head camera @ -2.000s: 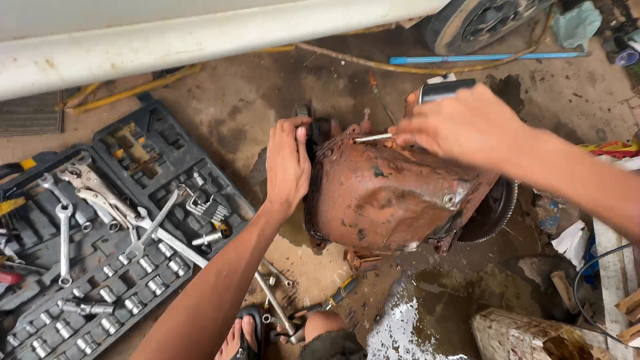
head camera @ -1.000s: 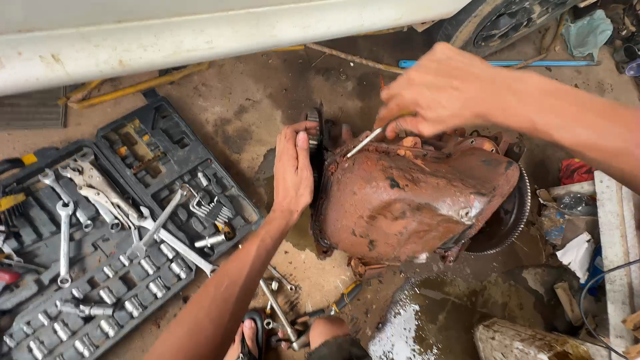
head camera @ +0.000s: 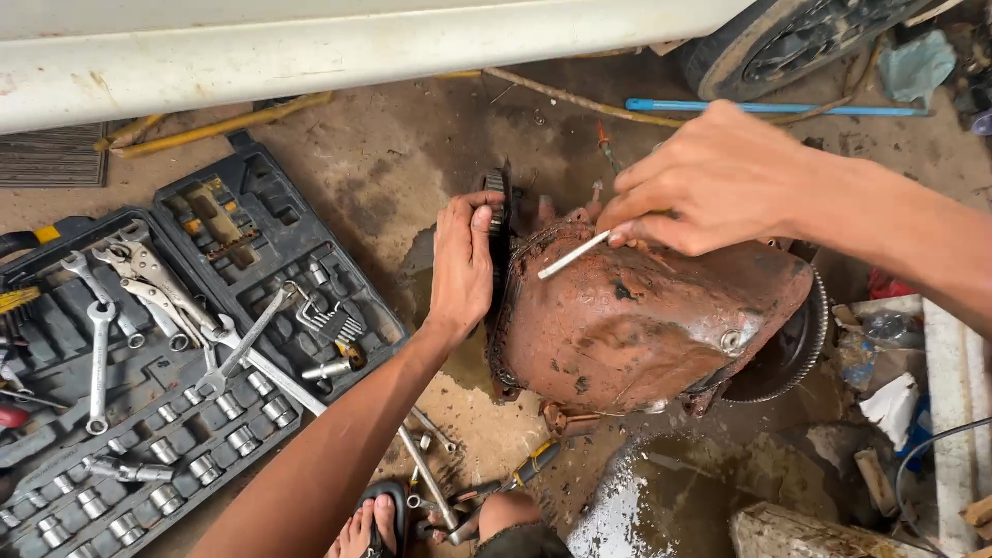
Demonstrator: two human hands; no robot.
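Observation:
A rusty engine block with a brown, dented oil pan (head camera: 635, 325) on top lies on the wet floor. My left hand (head camera: 465, 256) rests against the dark toothed pulley (head camera: 496, 225) at the engine's left end. Above the pan's upper edge, my right hand (head camera: 690, 194) holds a thin tool by its hidden upper part; its flat pale metal shaft (head camera: 573, 254) slants down left over the pan's surface. Whether the tip touches the pan I cannot tell. At the engine's right end a toothed flywheel ring (head camera: 814, 349) shows.
An open socket set case (head camera: 310, 256) with wrenches and locking pliers (head camera: 155, 271) lies at left. A white car sill (head camera: 372, 62) and a wheel (head camera: 744, 62) border the top. Pliers (head camera: 535, 465) and wrenches lie near my foot. A blue pole (head camera: 775, 107) lies behind; a white board (head camera: 949, 418) stands right.
My right hand has moved right from the pan's left rim, with the tool's tip now over the pan's surface. My left hand stays at the pulley.

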